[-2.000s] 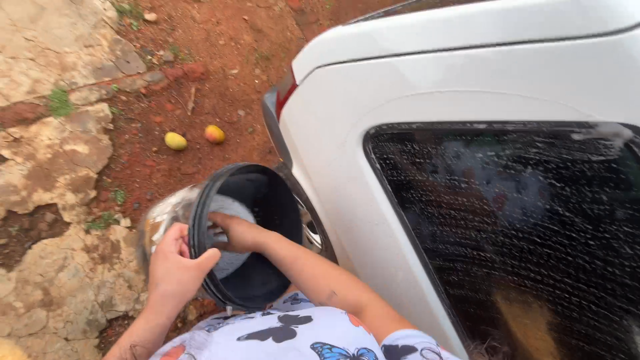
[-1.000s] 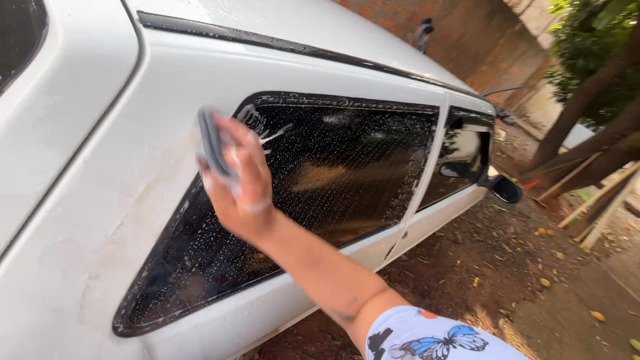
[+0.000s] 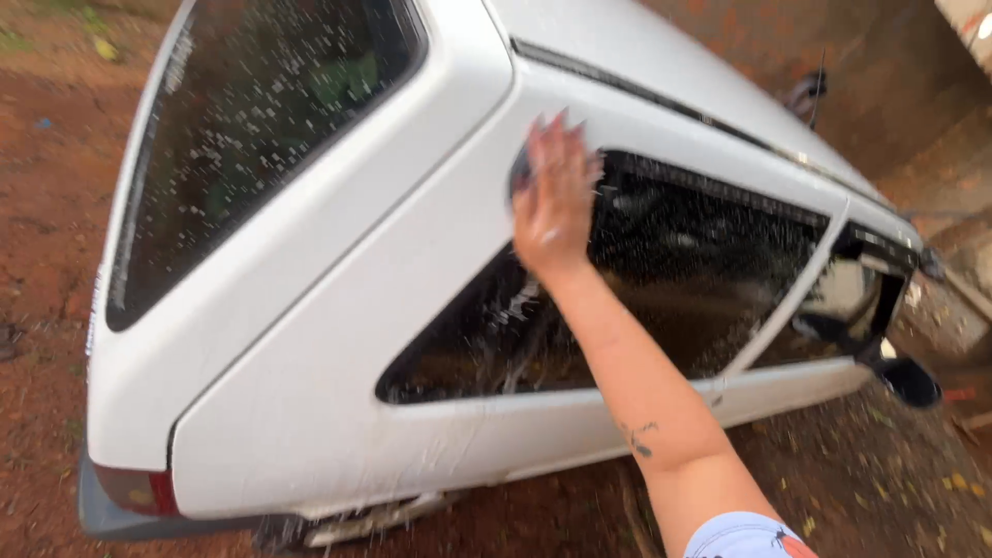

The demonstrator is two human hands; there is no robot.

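My right hand (image 3: 554, 201) lies palm-down at the upper rear corner of the car's side window, its fingers pointing up and blurred by motion. Under the palm, a dark grey sponge or pad (image 3: 518, 174) shows only at its left edge. The white car body (image 3: 434, 256) is wet, with water running down below the glass. Drops and pale streaks of suds mark the dark side window (image 3: 682, 271). The rear window (image 3: 263, 116) is also spotted with drops. My left hand is out of view.
A side mirror (image 3: 911, 381) sticks out at the right. The tail light (image 3: 132, 490) and grey bumper (image 3: 139, 523) are at the lower left, with a wheel (image 3: 380, 521) below the body. Reddish soil (image 3: 46, 232) borders the car, and a wall (image 3: 876, 101) stands beyond the roof.
Two seconds ago both hands were at a black bucket, the right one inside it. One second ago the right hand held the grey pad near the window corner. The view has swung from the bucket to the car.
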